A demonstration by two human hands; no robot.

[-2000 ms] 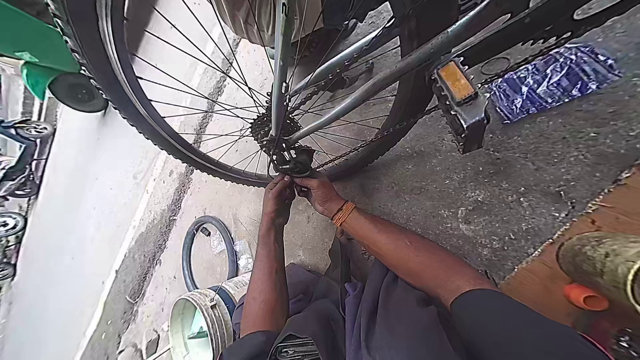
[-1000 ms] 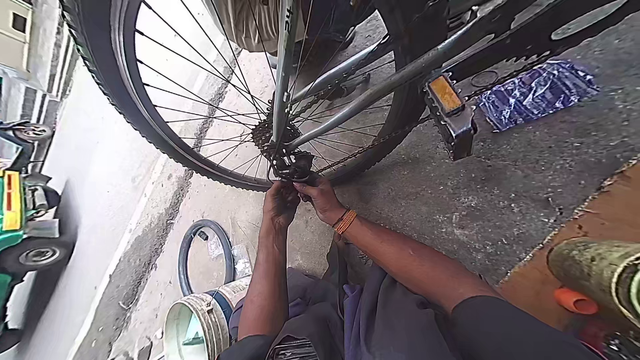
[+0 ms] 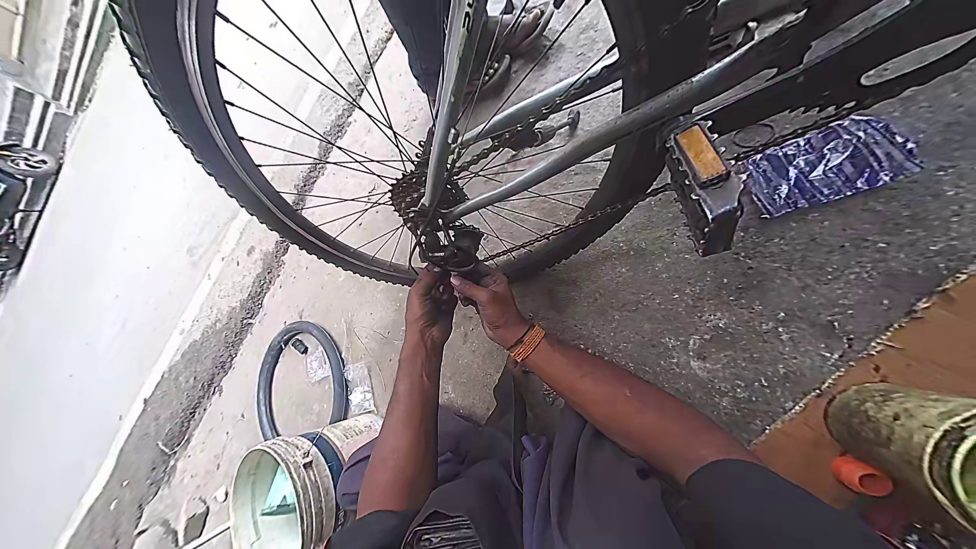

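Observation:
A bicycle's rear wheel (image 3: 282, 229) fills the upper left, with the cassette (image 3: 415, 200) at its hub and the rear derailleur (image 3: 450, 252) just below. My left hand (image 3: 431, 305) has its fingers closed on the lower part of the derailleur. My right hand (image 3: 492, 305), with orange bands at the wrist, grips the derailleur from the other side, thumb toward my left hand. The fingertips and the exact part between them are partly hidden. The chain (image 3: 579, 225) runs right from the derailleur, past a pedal (image 3: 705, 191) with an orange reflector.
A bucket (image 3: 286, 488) and an inner tube (image 3: 267, 381) are at lower left. A blue plastic packet (image 3: 831, 164) lies on the ground at upper right. A large cylinder (image 3: 892, 435) and an orange cup-like piece (image 3: 862, 476) stand at lower right. A person's foot (image 3: 496, 72) is behind the wheel.
Both hands stay at the derailleur. The person behind the wheel has shifted, with dark trousers and a foot now showing. The green vehicle on the road has gone out of view.

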